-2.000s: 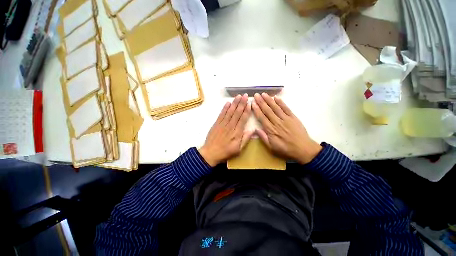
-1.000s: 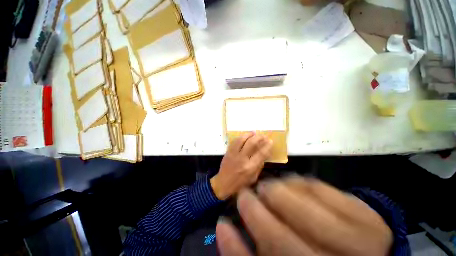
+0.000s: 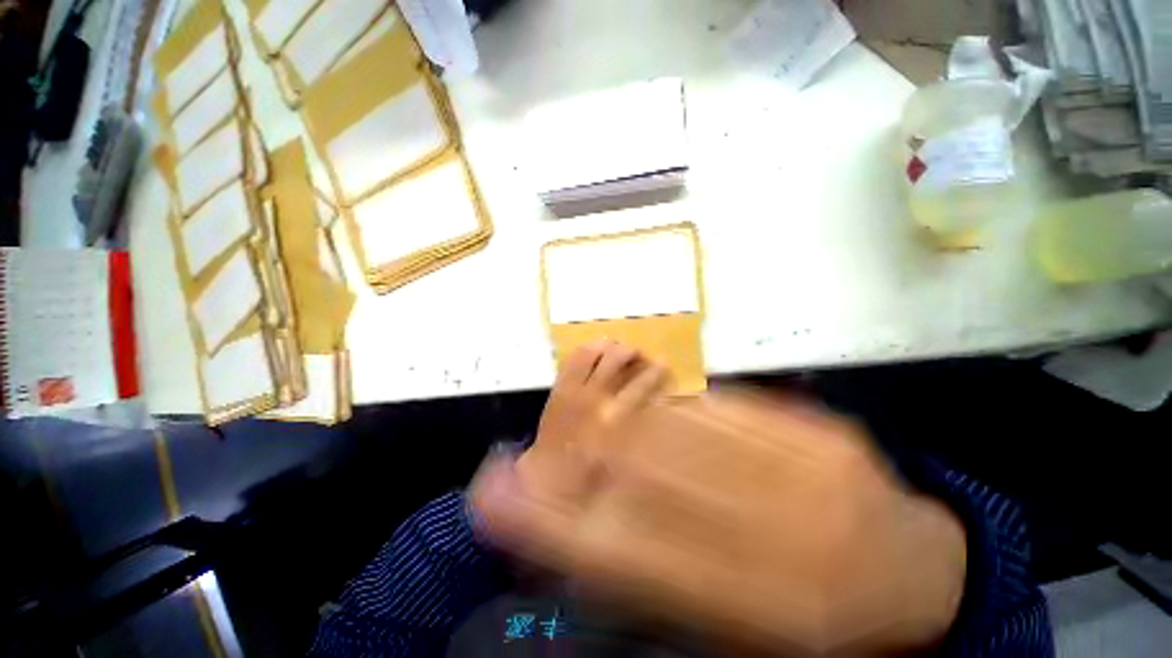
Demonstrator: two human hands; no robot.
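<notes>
A tan leather panel lies flat at the table's front edge with a white stiffener on its far half. My left hand is at the panel's near edge, its fingertips over the tan part; whether it grips the panel is hidden. My right hand is large and blurred in front of my left wrist, nearer the camera; its fingers cannot be made out. The white stiffener stack stands just beyond the panel.
Finished panels lie in overlapping rows at left. A glue bottle stands at right, with a second squeeze bottle lying beside it. A grey-white sheet pile is at far right. A desk calendar and grey calculator are at far left.
Both hands have left the white stiffener, uncovering it. My left hand has moved to the panel's near part. My right hand has come back towards the camera and now crosses over my left wrist. The view has shifted.
</notes>
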